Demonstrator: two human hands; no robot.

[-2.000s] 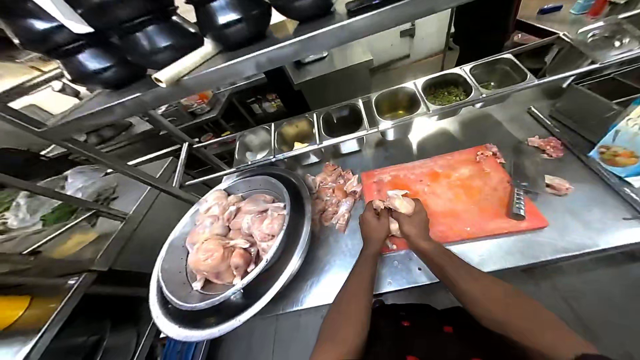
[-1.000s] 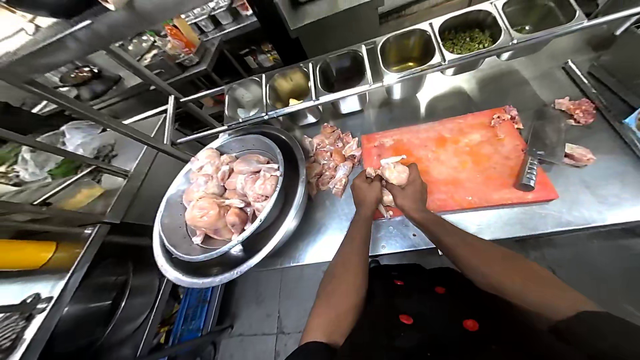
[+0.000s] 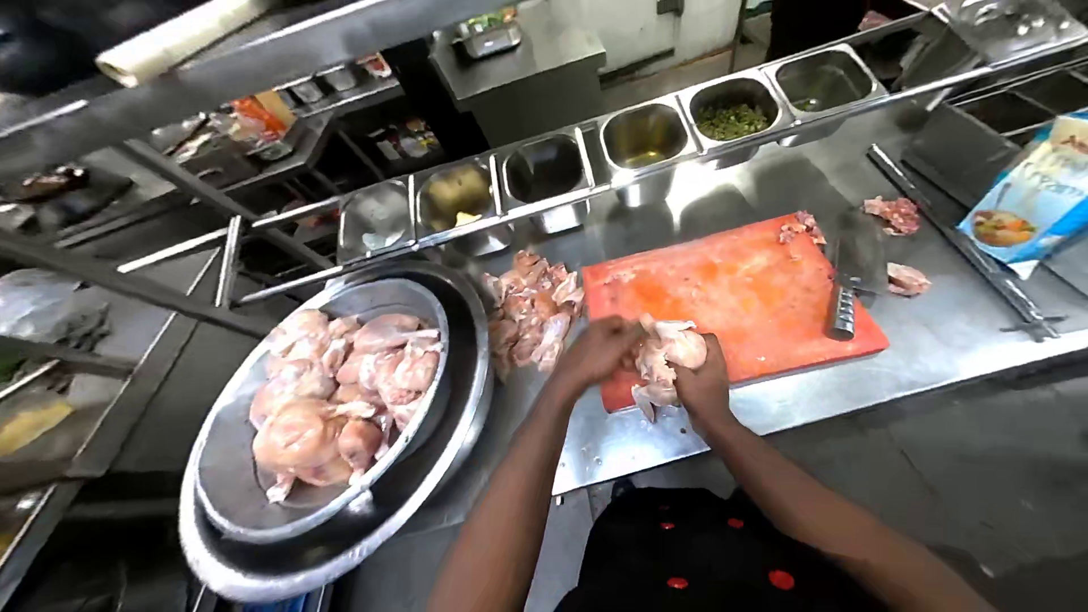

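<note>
A piece of raw chicken (image 3: 667, 357) is between my hands, over the near left corner of a red cutting board (image 3: 722, 297). My right hand (image 3: 705, 382) grips its right side. My left hand (image 3: 599, 353) is at its upper left edge, fingers curled; whether they pinch the meat is hard to see. On the board's right end lies a cleaver, its metal handle (image 3: 842, 313) toward me and its blade (image 3: 858, 251) pointing away. Cut chicken pieces (image 3: 531, 310) are heaped on the steel counter left of the board. Whole raw chickens (image 3: 310, 433) fill a metal bowl (image 3: 229, 501).
The bowl sits in a larger metal basin (image 3: 204, 557) at the left. Steel containers (image 3: 646, 136) line the counter's back rail. Meat scraps (image 3: 892, 215) and a blue and white packet (image 3: 1020, 208) lie at the right. A steel shelf bar (image 3: 280, 55) crosses the upper left.
The chicken piece in my hands has been turned, with its lower end now hanging past the board's near edge. My left hand has moved from its lower side toward its upper left.
</note>
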